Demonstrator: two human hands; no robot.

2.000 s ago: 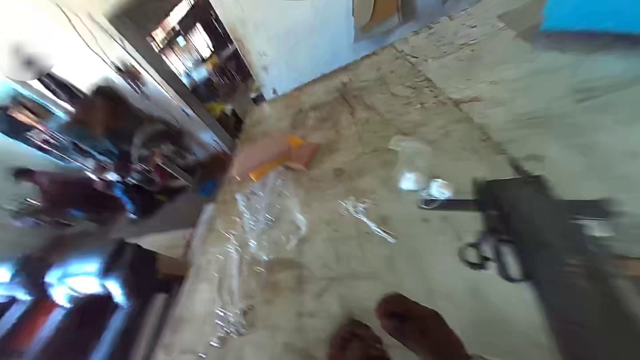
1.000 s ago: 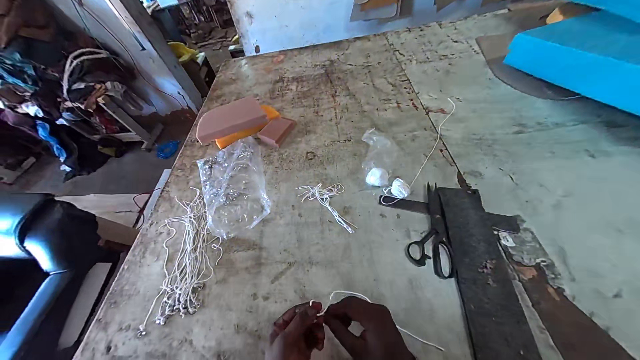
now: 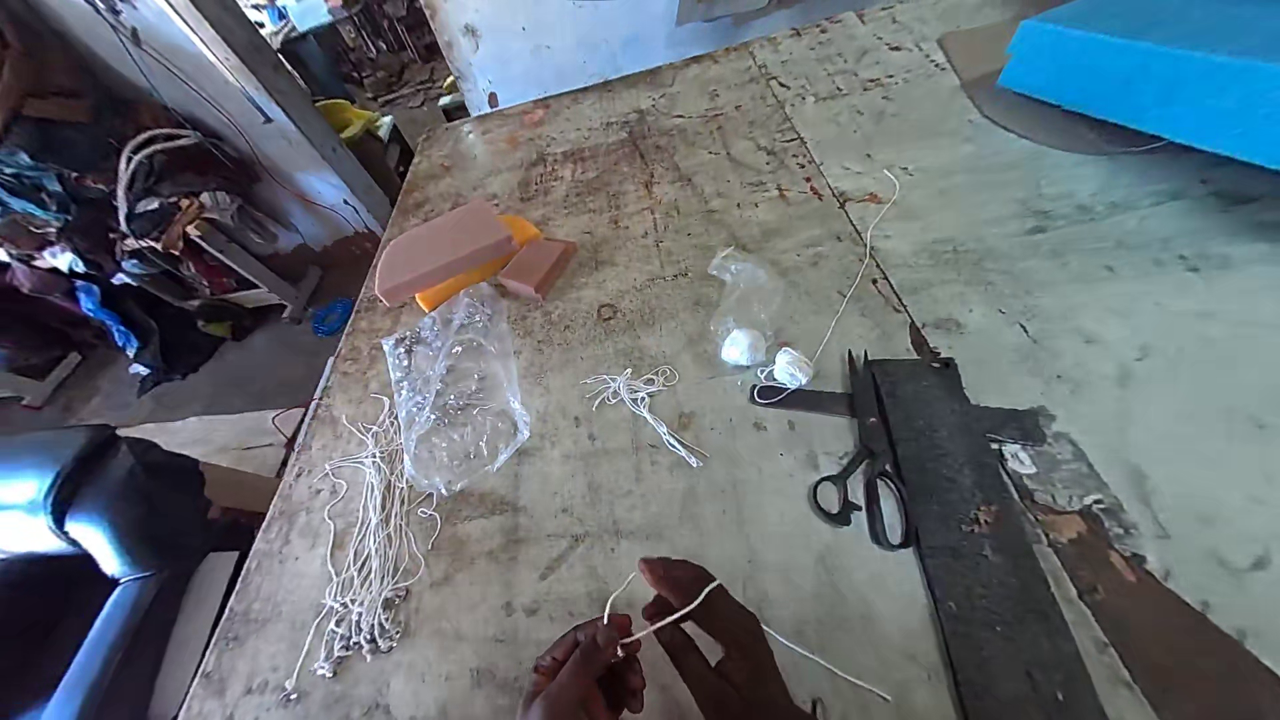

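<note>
Near the table's front edge, my left hand [image 3: 590,665] pinches a white cord [image 3: 825,665] between thumb and fingers. My right hand [image 3: 715,640] is just beside it, the cord looped over its fingers and trailing right across the table. Ahead lies a small bundle of cut white cords [image 3: 645,405]. Many knotted cords [image 3: 370,540] lie in a pile at the left, next to a clear plastic bag [image 3: 460,400] holding small items. A ball of white cord [image 3: 792,367] sits beside another ball [image 3: 743,346] in a clear bag. Black scissors [image 3: 868,460] lie on the right.
Pink foam blocks [image 3: 450,245] and an orange piece [image 3: 465,280] lie at the back left of the worn table [image 3: 620,500]. A long dark bar [image 3: 985,540] lies at the right, and blue foam [image 3: 1150,75] at the back right. A black padded seat [image 3: 60,510] stands left.
The fingers of my right hand have spread and lifted a loop of the cord, while both hands stay near the table's front edge. The view swung and blurred earlier, then steadied.
</note>
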